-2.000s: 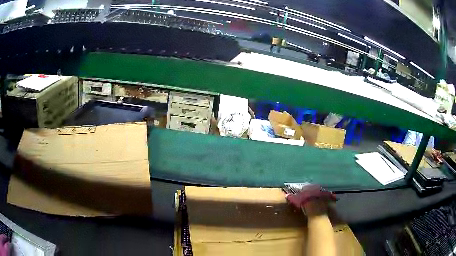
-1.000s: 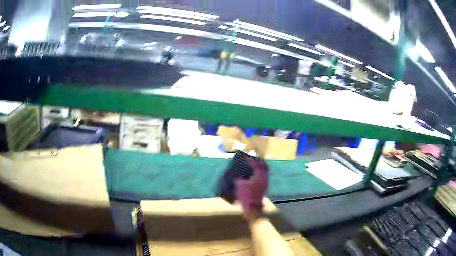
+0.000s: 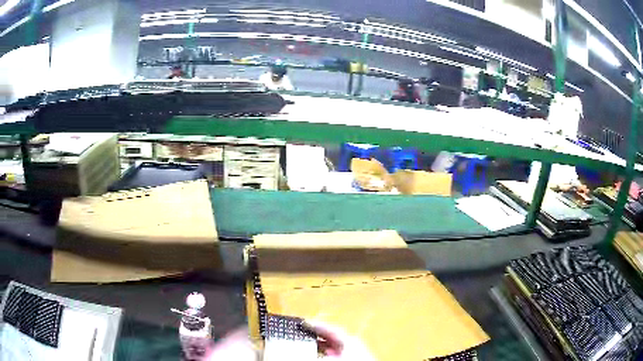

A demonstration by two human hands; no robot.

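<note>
A dotted module [image 3: 288, 331], dark with pale dots on top and a whitish near side, is at the bottom centre over the near left part of the cardboard layer sheet [image 3: 366, 310]. My right hand [image 3: 342, 345] is blurred and cut off by the lower edge; its fingers are on the module's right side. My left hand [image 3: 233, 347] is a pink blur just left of the module, also cut off; whether it touches the module is unclear. The sheet covers the centre module stack [image 3: 259, 300], whose dotted edge shows at the left.
A small bottle [image 3: 195, 331] with a thin stick across its top stands left of the stack. A white tray [image 3: 84, 328] with modules is far left. Loose cardboard [image 3: 134, 236] lies behind it. A second module stack [image 3: 578, 300] is at right, white papers [image 3: 490, 211] back right, under a green shelf.
My right hand has come down from above the far edge of the cardboard to the near edge, at a module. My left hand has come into view at bottom centre. The view has shifted.
</note>
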